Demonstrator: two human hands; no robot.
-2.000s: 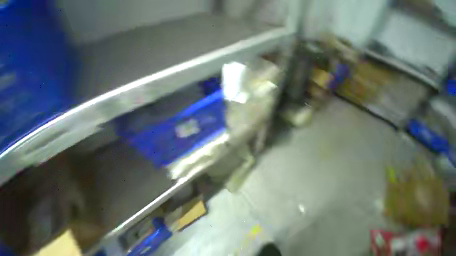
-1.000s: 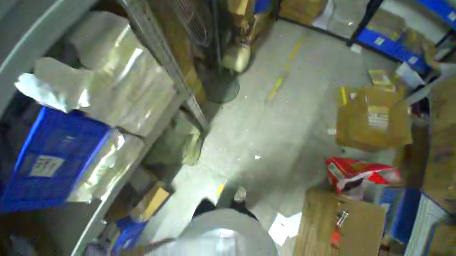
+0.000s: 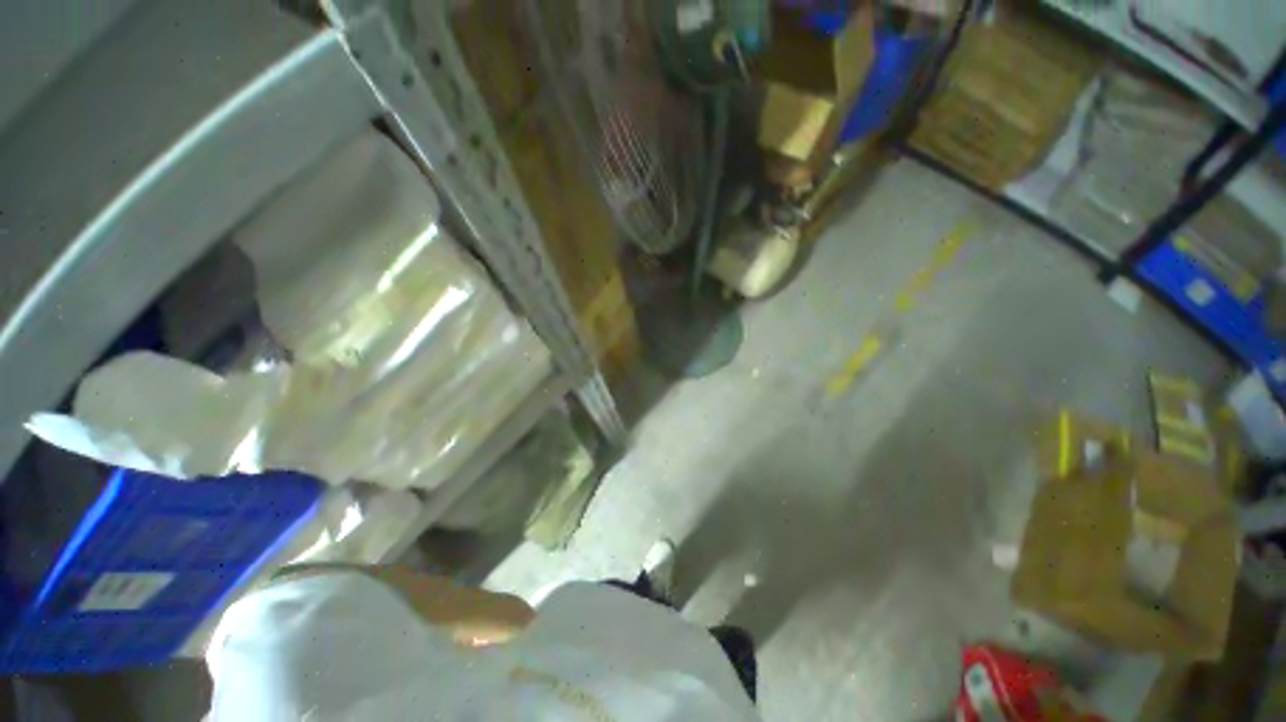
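A blue plastic bin [image 3: 198, 529] with a white label stands at the lower left on the rack shelf. Clear, shiny plastic bags [image 3: 353, 381] with pale, unclear contents lie above and beside it. My white shirt and sleeve fill the bottom of the view, with part of a bare forearm showing between them. Neither of my hands can be made out; the forearm's hand end is hidden or blurred.
A perforated grey post [image 3: 480, 212] rises beside the bags. A fan with a wire guard [image 3: 642, 184] stands behind it. A brown carton [image 3: 1086, 543] and a red and white bag [image 3: 1008, 687] are on the right. Black-framed shelving [image 3: 1015, 212] stands at the back right.
The view has swung left, so the bags, post, fan and cartons sit further right. A bare forearm and white sleeve now show at the bottom; the large open box has left the view.
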